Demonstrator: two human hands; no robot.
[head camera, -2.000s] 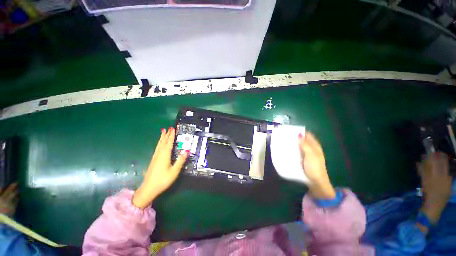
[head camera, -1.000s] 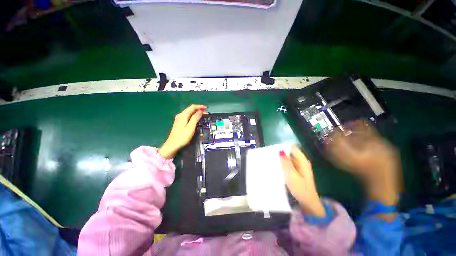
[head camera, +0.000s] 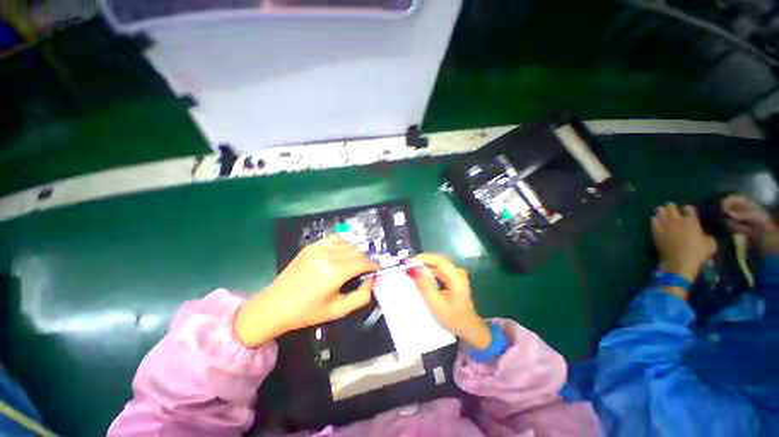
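Observation:
An open tablet (head camera: 346, 341) lies on a black foam mat (head camera: 295, 403) in front of me, its mainboard with a green patch at the far end and a pale strip (head camera: 376, 375) across the near end. My right hand (head camera: 451, 299) holds a white liner sheet (head camera: 410, 317) above the tablet. My left hand (head camera: 312, 286) has its thumb and fingertips together at the sheet's upper left edge. Whether a small piece is between those fingertips is too small to tell. My hands and the sheet hide the tablet's middle.
A second open tablet (head camera: 547, 183) lies tilted on its black pad at the far right. A person in blue works with both hands (head camera: 683, 243) at the right. A white rail (head camera: 316, 156) crosses the green bench behind, with a white board (head camera: 299, 85) beyond it.
The tablet has turned upright before me. My left hand has left its edge and come to the sheet, now over the middle. The second tablet has arrived; the neighbour's hand has withdrawn from it.

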